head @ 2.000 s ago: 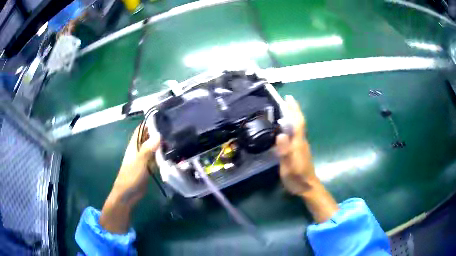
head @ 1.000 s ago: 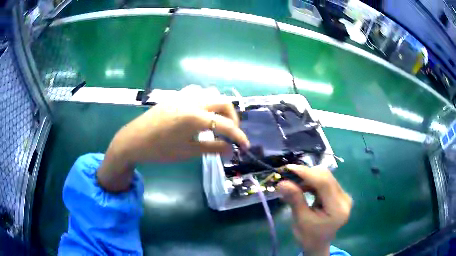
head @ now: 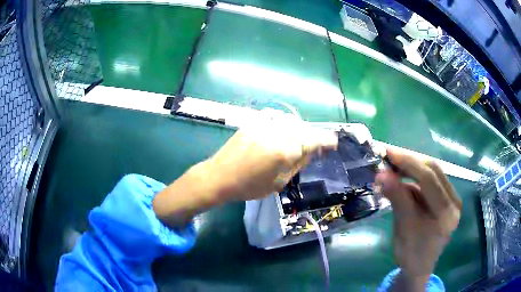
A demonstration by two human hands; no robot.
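The white device housing (head: 264, 223) lies on the green surface (head: 131, 148), slightly tilted in view, with a black inner module (head: 325, 171) filling it. My left hand (head: 257, 154) reaches over the housing's left and back side; its fingertips are blurred over the module. My right hand (head: 425, 199) is at the right corner, with a short dark piece, apparently the black cable (head: 391, 164), between thumb and fingers. Yellow wires (head: 332, 215) and a round black part (head: 361, 205) show at the front. A pale purple ribbon cable (head: 322, 248) hangs over the front edge.
A white rail (head: 131, 99) crosses behind the housing. A mesh-pattern panel (head: 20, 142) stands at the left, another at the right edge. Beyond the far rail, at the upper right, are a pale bin (head: 359, 21) and other cluttered items.
The housing appears lower and farther right. From holding its sides, my hands moved over it to the black cable, then rightward; my right hand is now at the right corner.
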